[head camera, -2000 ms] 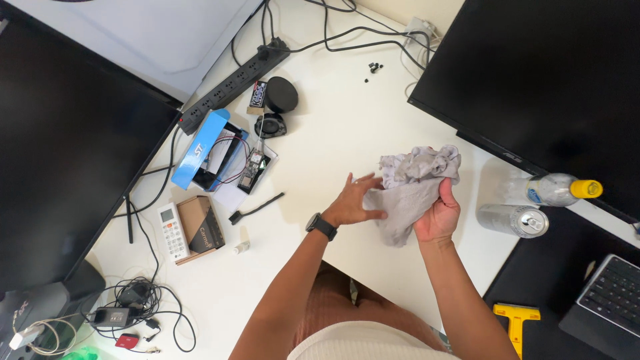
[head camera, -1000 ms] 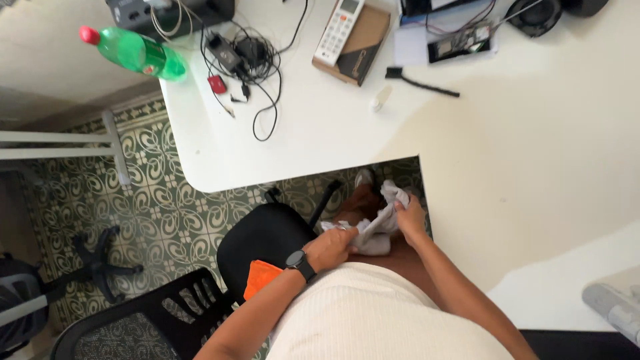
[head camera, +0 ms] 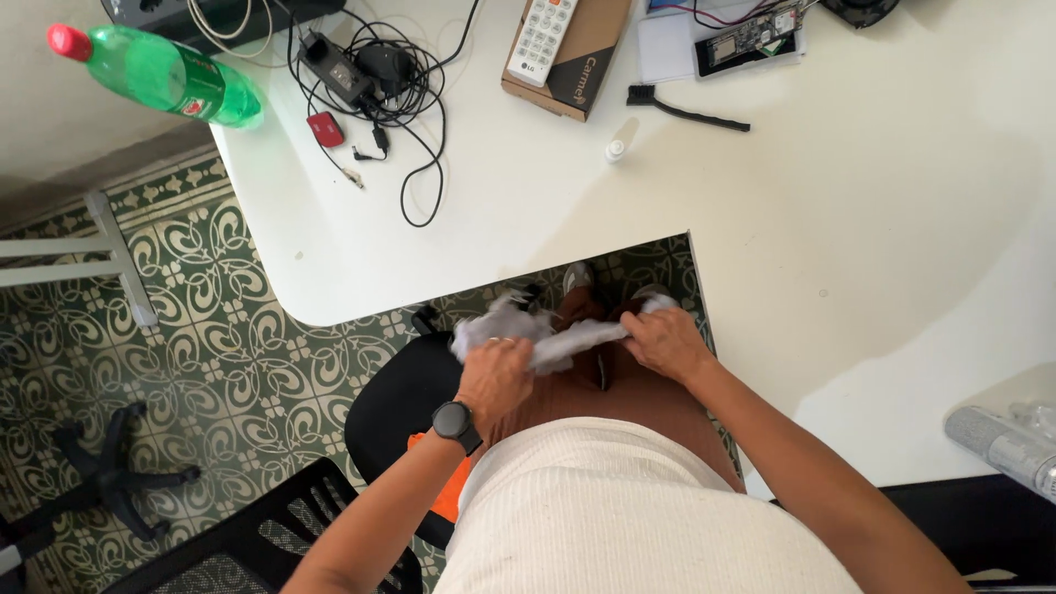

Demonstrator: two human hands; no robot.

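Observation:
A crumpled light grey cloth [head camera: 577,337] is stretched between my hands, in front of my lap and below the desk's inner edge. My left hand [head camera: 497,375], with a black watch on its wrist, grips the bunched left part. My right hand [head camera: 667,342] is closed on the other end, close to the desk corner. The cloth is blurred, and parts of it are hidden behind my fingers.
The white desk [head camera: 825,206] bears a black brush [head camera: 689,111], a small white bottle [head camera: 615,151], a remote control [head camera: 542,41] on a cardboard box [head camera: 601,66], tangled cables [head camera: 404,91], a green plastic bottle [head camera: 169,78] and a can [head camera: 994,441]. A black chair [head camera: 404,396] stands at my left.
The cloth was over the desk in the oldest frame and is now over my lap, held by both hands. The view has swung far to the left. Since one second ago, my hands have spread apart.

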